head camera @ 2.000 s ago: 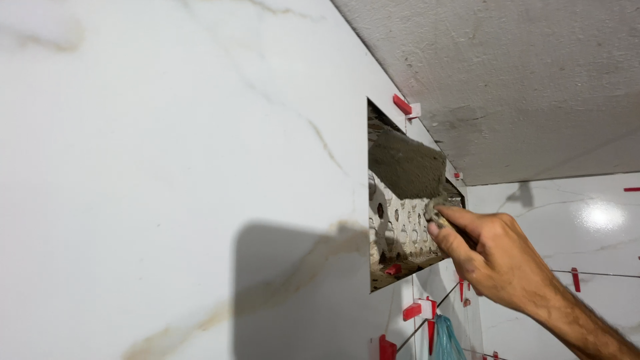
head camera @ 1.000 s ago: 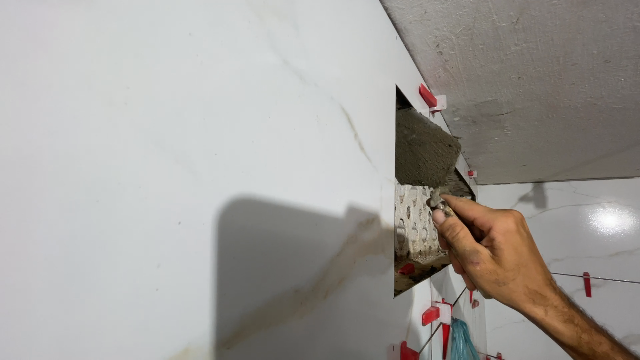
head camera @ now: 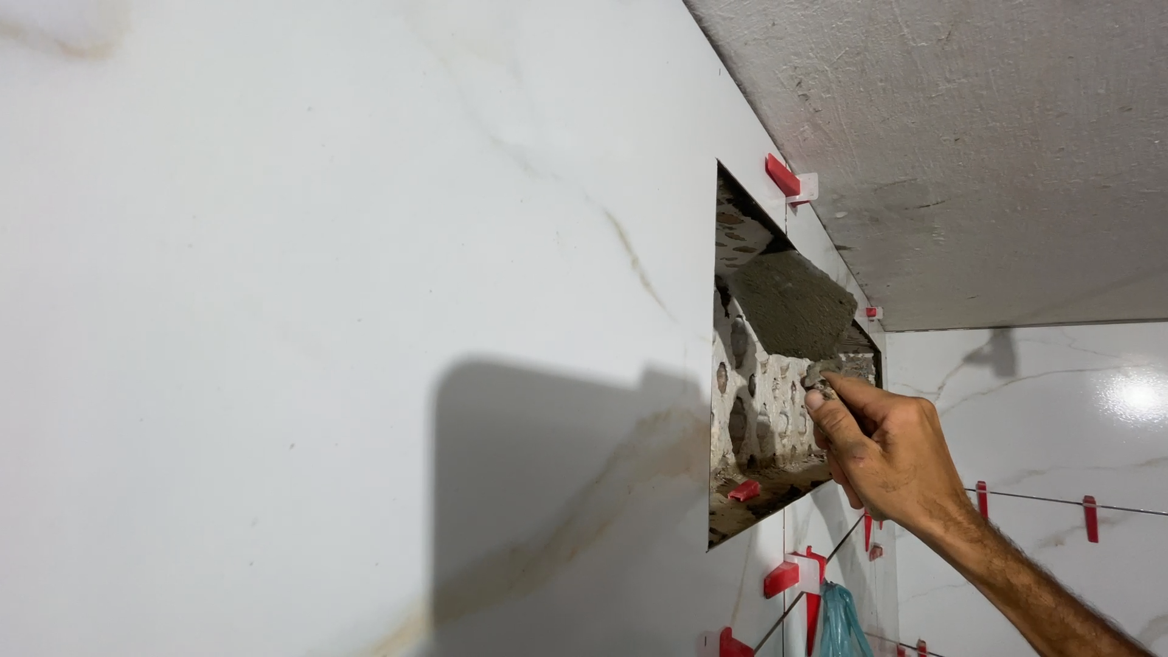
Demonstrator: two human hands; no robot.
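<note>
My right hand [head camera: 881, 443] grips a small trowel by its mortar-caked handle end, thumb and forefinger pinching it. The trowel's blade [head camera: 796, 303], coated in grey mortar, points up and to the left inside a rectangular opening cut in the marbled white wall tile. Behind it, the recess shows a rough, pitted backing surface [head camera: 762, 401] with rounded holes. A loose red plastic wedge [head camera: 745, 491] lies on the recess's lower ledge. My left hand is out of view.
Large marbled tiles [head camera: 347, 274] cover the wall, under a rough grey ceiling [head camera: 985, 137]. A red levelling wedge in a white clip [head camera: 792, 181] sits above the opening. More wedges and clips [head camera: 794, 577] line the joints below, beside a hanging blue plastic bag [head camera: 841, 620].
The trowel blade has tilted and shifted within the opening, and more of the recess's upper left shows now. My right hand keeps hold of it throughout.
</note>
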